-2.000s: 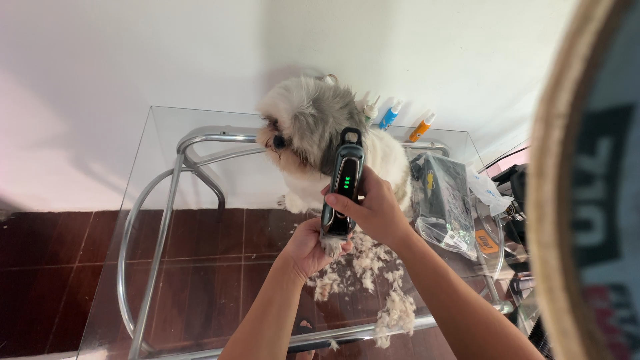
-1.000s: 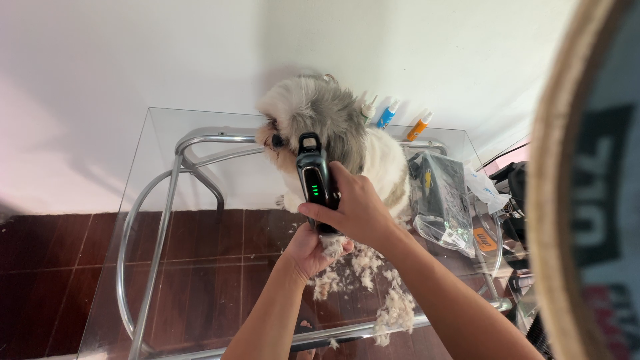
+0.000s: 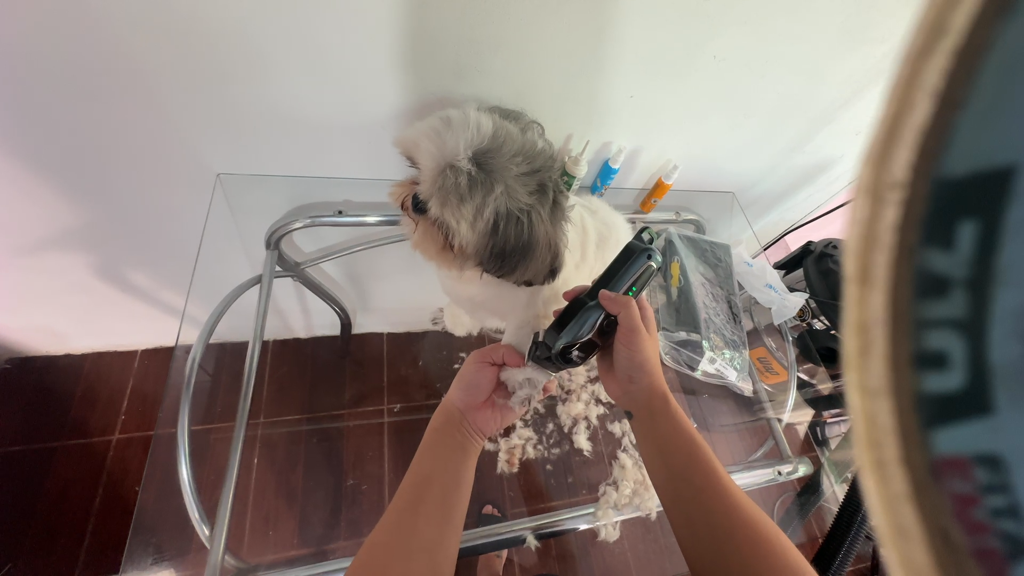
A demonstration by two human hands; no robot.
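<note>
A small dog (image 3: pixel 496 192) with a fluffy grey and white head and a close-cut white body sits on a glass tabletop, its face turned left. My left hand (image 3: pixel 490 390) is closed around the dog's front paw, and a tuft of fur (image 3: pixel 526 382) lies over it. In my right hand (image 3: pixel 628 336) is a black cordless hair clipper (image 3: pixel 604 304) with green lights, tilted, its blade end down at the paw beside my left fingers. Loose clumps of cut fur (image 3: pixel 584 408) lie on the glass below and to the right of the hands.
Behind the dog stand a green and white bottle (image 3: pixel 574 170), a blue spray bottle (image 3: pixel 608 172) and an orange one (image 3: pixel 660 189). A clear plastic bag (image 3: pixel 704 308) lies at the right. Chromed tubes (image 3: pixel 252 360) carry the glass. A large round rim (image 3: pixel 888 240) blocks the far right.
The clipper, upright in front of the dog's chest before, now leans to the right with its blade end at the paw. The dog's head has turned and lowered a little. My left hand stays at the paw.
</note>
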